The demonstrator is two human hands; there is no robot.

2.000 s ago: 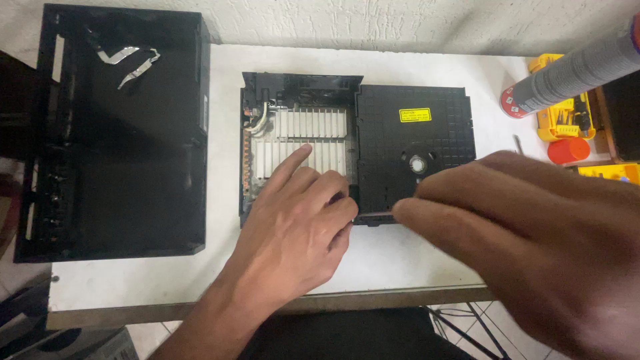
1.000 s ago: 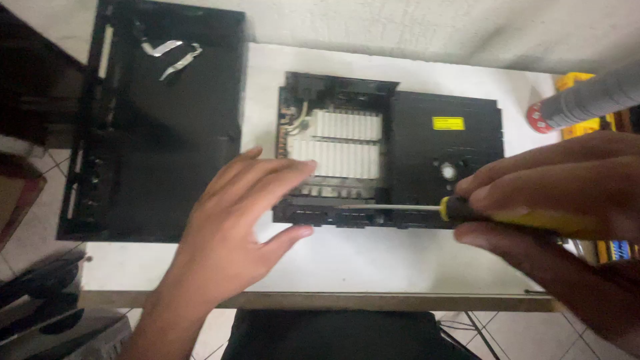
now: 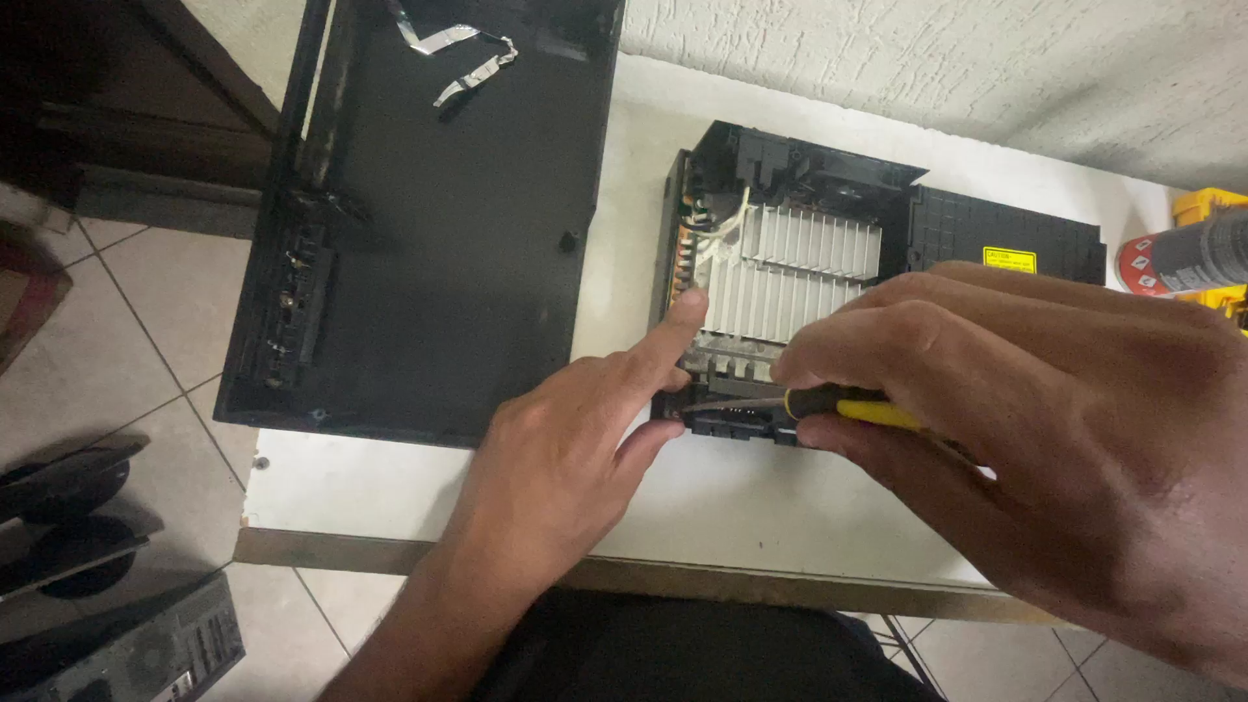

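An opened black electronic device lies on the white table, with metal heatsink fins, light wires at its left and a black drive unit bearing a yellow caution sticker at its right. My right hand grips a yellow and black screwdriver; its shaft runs left along the device's near edge, the tip close to the near left corner. Around that same corner, my left hand steadies the device, index finger beside the fins and thumb at the near edge. The left hand holds no tool.
A large black plastic cover lies at the left, overhanging the table, with a silvery ribbon cable on it. A grey and red can and a yellow case are at the right. The table's front edge runs below; a textured wall rises behind.
My left hand has moved from over the fins to the device's near left corner. The screwdriver, plainly visible one second ago, now has its tip nearer that corner. The view has shifted.
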